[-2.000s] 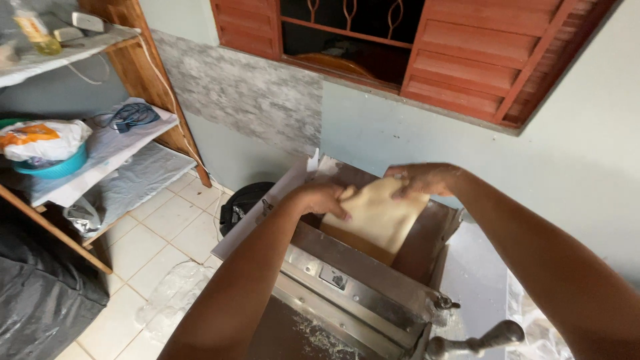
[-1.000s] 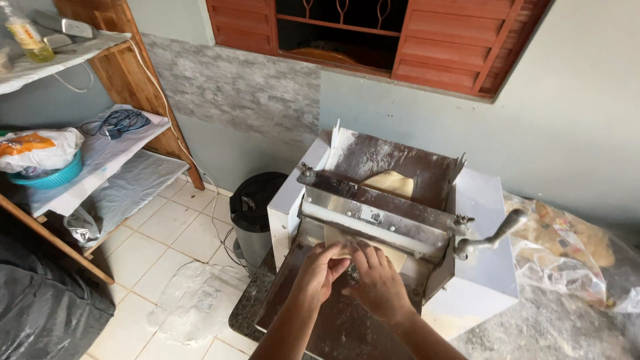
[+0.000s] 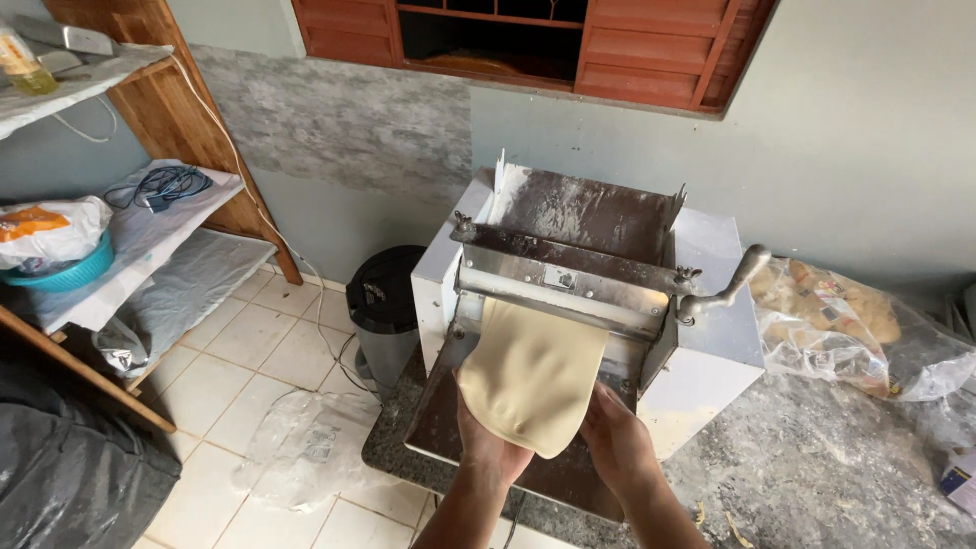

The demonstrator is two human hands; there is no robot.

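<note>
A sheet of pale dough [image 3: 534, 374] hangs out of the front slot of a dough sheeter [image 3: 564, 286], over its brown lower tray [image 3: 435, 415]. My left hand [image 3: 488, 442] is under the dough's lower left part, its fingers mostly hidden by the sheet. At the dough's right edge is my right hand [image 3: 614, 435], its fingertips partly behind the sheet; how firmly it holds is not clear. The floury upper tray [image 3: 579, 213] slopes behind the rollers. A metal crank handle [image 3: 724, 286] sticks up at the machine's right side.
The sheeter stands on a floury granite counter [image 3: 808, 457]. Clear plastic bags with dough pieces [image 3: 862, 320] lie to its right. A black-lidded bin [image 3: 385, 282] is on the left, with a plastic bag [image 3: 305, 450] on the tiled floor. Wooden shelves [image 3: 221, 202] hold a turquoise basket [image 3: 72, 271] and cables.
Two seconds ago both hands held dough at the upper tray; one second ago they were at the front outlet. Now a longer sheet hangs out in front, and no dough shows on the upper tray.
</note>
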